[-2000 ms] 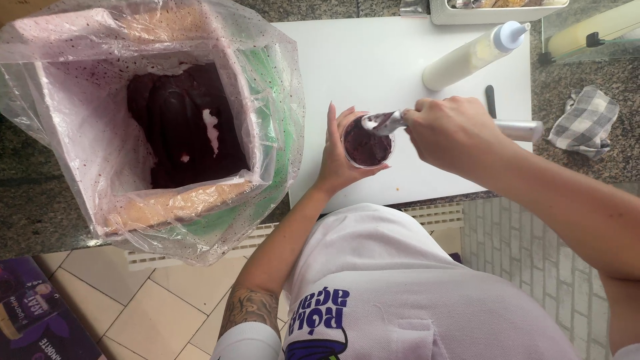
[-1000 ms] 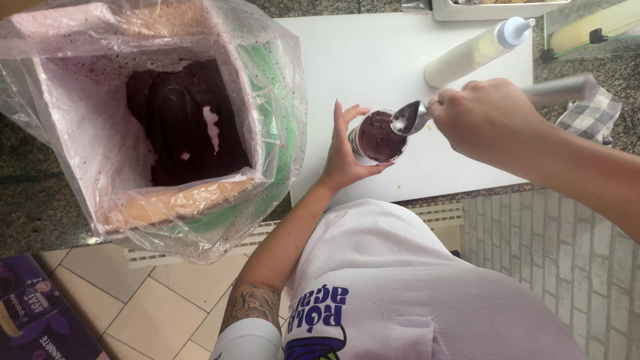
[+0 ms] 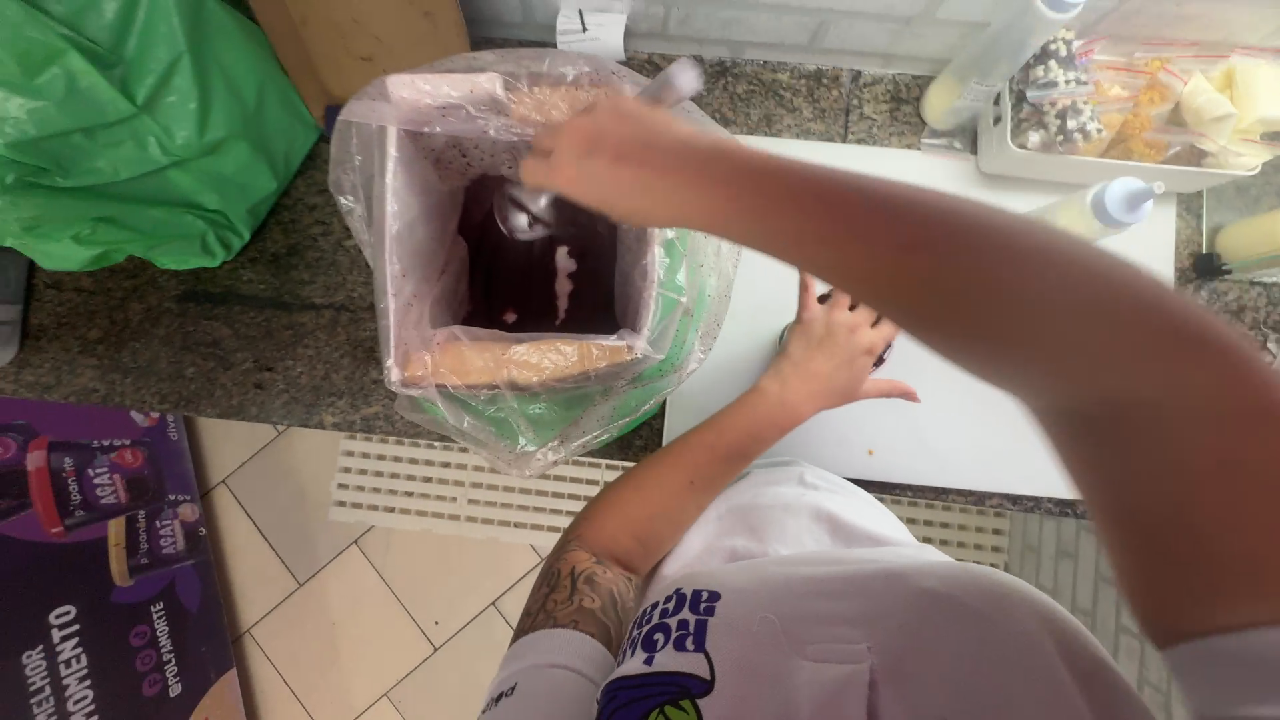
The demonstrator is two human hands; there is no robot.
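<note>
My right hand (image 3: 620, 155) is closed around a metal scoop (image 3: 528, 212), over a plastic-lined box (image 3: 520, 362). The scoop's bowl is down at the dark purple frozen mass (image 3: 510, 275) inside, and its handle end sticks out behind the hand. My left hand (image 3: 835, 350) lies over a small cup (image 3: 884, 356) on a white cutting board (image 3: 960, 420), fingers spread and thumb out to the side. Most of the cup is hidden under the palm; dark contents show between the fingers. Whether the fingers grip it is not visible.
A squeeze bottle (image 3: 1110, 208) lies partly behind my right forearm; another bottle (image 3: 985, 75) is behind the board. A white tray (image 3: 1120, 172) holds bagged toppings at the back right. A green plastic bag (image 3: 140, 130) and a cardboard box (image 3: 370, 45) stand at the left on the granite counter (image 3: 200, 320).
My right hand has moved left with the scoop, from beside the cup to the lined box. My left hand's fingers now spread over the cup instead of around its side. The view has shifted.
</note>
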